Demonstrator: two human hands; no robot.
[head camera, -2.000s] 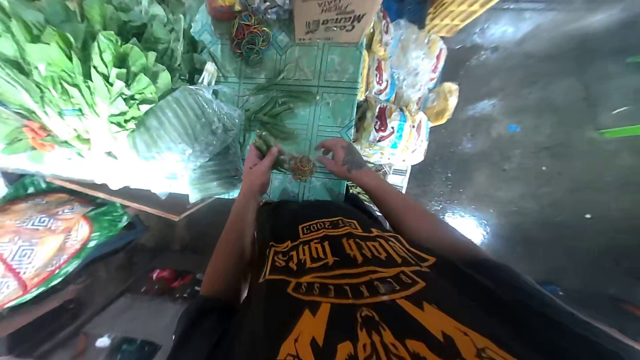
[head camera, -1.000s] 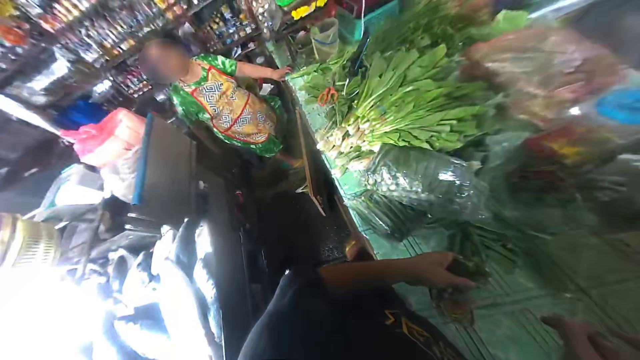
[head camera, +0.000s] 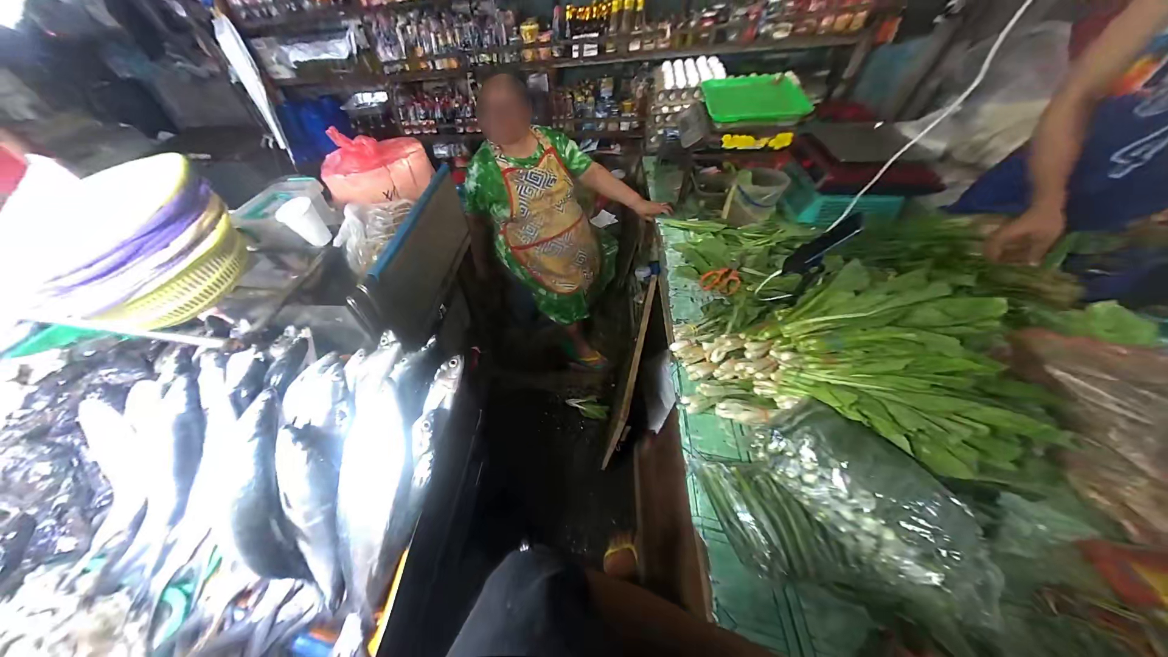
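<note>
Neither of my hands shows now. A dark sleeve (head camera: 538, 602) and part of a bare forearm (head camera: 657, 620) reach in at the bottom edge, and the hand beyond them is out of frame. Above and right of the forearm, long green vegetables in clear plastic (head camera: 757, 520) lie on the green tabletop (head camera: 707, 438), beside a clear plastic bag of produce (head camera: 876, 493). Leafy greens with pale root ends (head camera: 876, 365) are heaped behind. Orange-handled scissors (head camera: 721, 280) rest near the table's left edge.
A person in a patterned apron (head camera: 547, 219) stands in the aisle, one hand on the table corner. Another person's hand (head camera: 1027, 235) is over the greens at right. Silvery fish (head camera: 365, 474) and stacked baskets (head camera: 155, 246) are at left. A wooden board (head camera: 631, 374) leans by the table.
The view has swung strongly left and up. My hands, which held a small bundle of greens over the table earlier, have left the frame.
</note>
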